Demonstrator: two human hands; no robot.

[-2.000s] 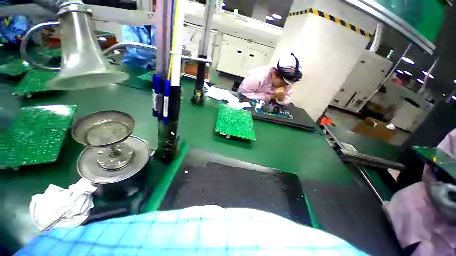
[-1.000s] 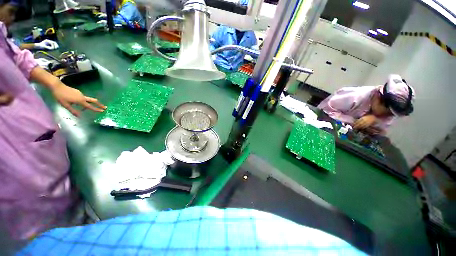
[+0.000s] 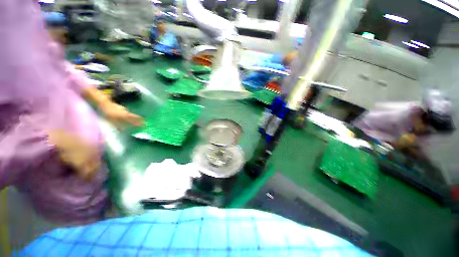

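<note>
Neither of my hands is in the picture; my blue checked smock fills the bottom edge. The frame is blurred. A black foam pad [image 3: 307, 208] lies just in front of me, partly hidden by the smock, with green edging along its left side. A round metal dispenser [image 3: 219, 159] with a raised dish stands left of the pad. A crumpled white cloth [image 3: 168, 179] lies to its left, with a dark-handled tool [image 3: 166, 203] at its near edge. A green circuit board [image 3: 171, 122] lies flat beyond the cloth.
A person in pink [image 3: 50, 120] stands at the left, one hand near the board. A pale extraction horn [image 3: 226, 75] hangs above the bench. Blue marker pens [image 3: 273, 119] sit on a post. Another board [image 3: 350, 167] lies right, near a seated person in pink [image 3: 392, 120].
The view has swung left, so bench items sit farther right. The standing person in pink has come into view since the oldest frame and now shows larger, with a second hand visible lower down.
</note>
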